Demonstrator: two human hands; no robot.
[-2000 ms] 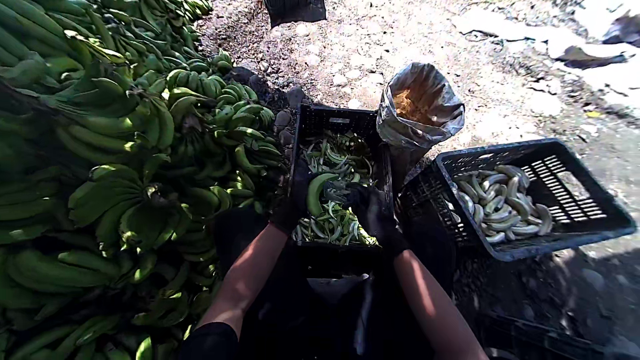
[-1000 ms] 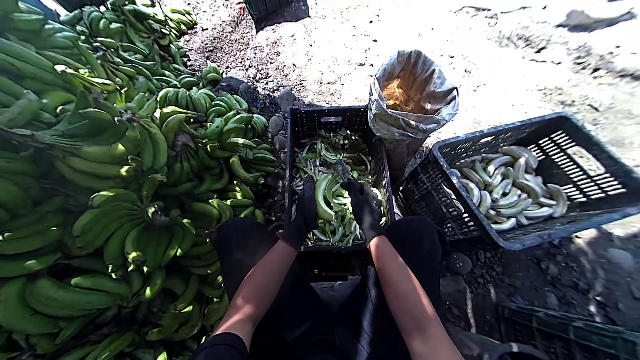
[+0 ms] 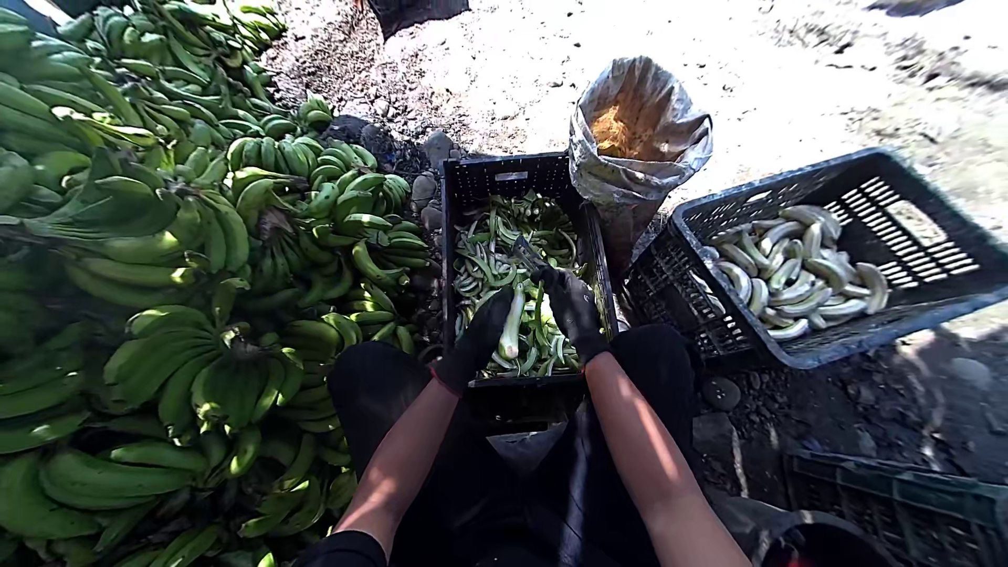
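My left hand [image 3: 482,332], in a black glove, grips a partly peeled green banana or plantain [image 3: 512,324] whose pale flesh shows. Just right of it, my right hand [image 3: 568,305], also gloved in black, holds a small knife [image 3: 529,253] with its blade pointing up and left. Both hands are over a black plastic crate [image 3: 450,260] between my knees, which holds many green peels [image 3: 543,209]. To the right, a tilted black crate [image 3: 795,364] contains many peeled pale fruits [image 3: 811,287].
Large bunches of unpeeled green fruit [image 3: 228,362] are heaped along the left. An open woven sack [image 3: 587,169] with orange-brown contents stands behind the peel crate's right corner. Another dark crate [image 3: 906,480] lies at the lower right. Stones and dirt cover the ground.
The fruit at my left hand showed green skin two seconds ago and now shows pale flesh. My right hand remains close beside it with the knife.
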